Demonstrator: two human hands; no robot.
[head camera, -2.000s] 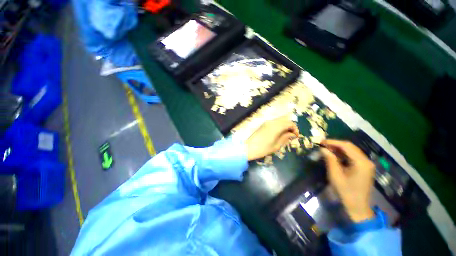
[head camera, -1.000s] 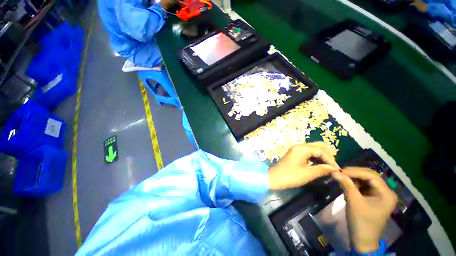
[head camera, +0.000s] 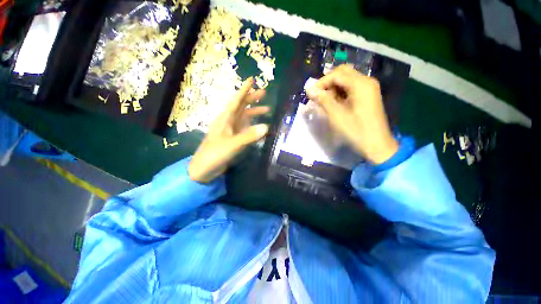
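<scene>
An open black tablet unit (head camera: 296, 172) lies in front of me, with a large pale panel (head camera: 305, 139) in its middle and a green patch at its far end. My right hand (head camera: 350, 113) is over the unit's upper part, thumb and fingertips pinched together at a small pale piece (head camera: 311, 87). The hand hides part of the panel. My left hand (head camera: 231, 133) is left of the unit with fingers apart and nothing seen in it. It is beside a loose heap of small cream pieces (head camera: 204, 83).
A black parts tray (head camera: 157, 116) with cream pieces and clear plastic stands left. Another unit with a pale panel (head camera: 38, 44) lies at far left. Small mixed parts (head camera: 467, 148) lie at right. A pale conveyor rail (head camera: 457, 89) runs behind, with a dark unit (head camera: 500, 24) beyond.
The view has turned toward the unit. My hands, together at the fingertips before, have parted: the left is open beside the heap, the right is over the unit's far part.
</scene>
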